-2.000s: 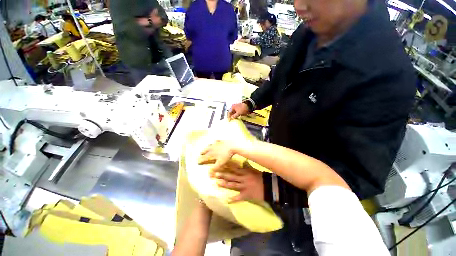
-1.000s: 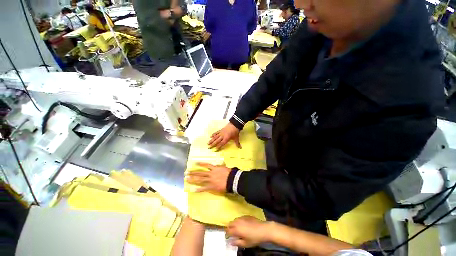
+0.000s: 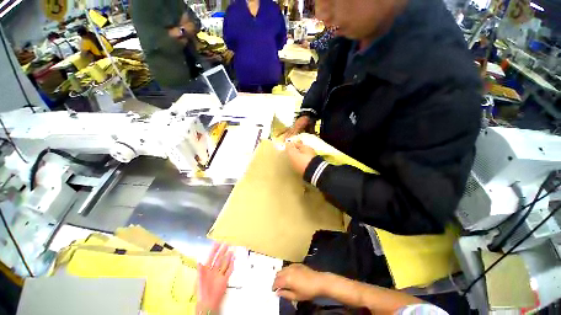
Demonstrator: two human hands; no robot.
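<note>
A yellow fabric panel (image 3: 277, 206) hangs from the co-worker's two hands (image 3: 299, 147), its lower edge raised at the table's right side. My left hand (image 3: 215, 274) is flat with its fingers apart, just below the panel's lower left corner, and touches no panel that I can see. My right hand (image 3: 295, 282) is at the table edge with curled fingers; whether it holds anything cannot be told. The white sewing machine head (image 3: 190, 144) stands beyond the panel to the left.
Stacked yellow pieces (image 3: 129, 264) lie at lower left, with a stiff grey sheet (image 3: 80, 296) on them. A co-worker in a dark jacket (image 3: 400, 123) stands close on the right. A screen (image 3: 219, 86) stands on the far side. More yellow fabric (image 3: 418, 255) is at lower right.
The co-worker's hands, flat on the panel one second ago, now pinch its far edge and lift it. My hands, earlier on or at the panel, are now apart from it near the table's front.
</note>
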